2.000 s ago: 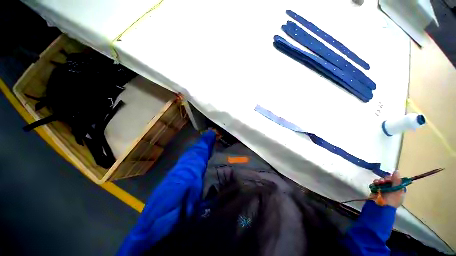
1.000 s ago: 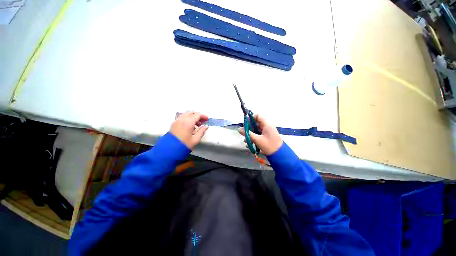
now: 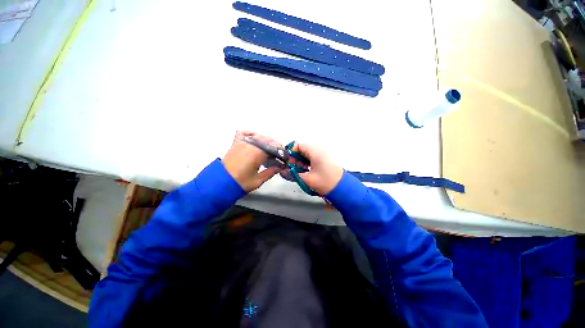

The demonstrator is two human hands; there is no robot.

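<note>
My right hand (image 3: 319, 168) holds the scissors (image 3: 298, 174) by their dark green loop handles. The blades point left, over my left hand (image 3: 247, 163). My left hand is closed at the near edge of the table, and the left part of the narrow strap is at its fingers, mostly hidden by the hands and scissors. The rest of the narrow navy strap (image 3: 385, 177) lies on the table to the right of my right hand, its end over the edge of the brown board.
Wide navy strap pieces (image 3: 308, 67) lie at the far side. A white thread cone (image 3: 433, 110) leans right beside the brown board (image 3: 513, 147). A yellow line (image 3: 54, 73) crosses the white table (image 3: 141, 96) at left. A crate (image 3: 122, 221) is below left, a blue crate (image 3: 494, 275) below right.
My hands have come together. The scissors have swung from pointing away to pointing left over my left hand. The strap's grey-blue left part is now mostly covered.
</note>
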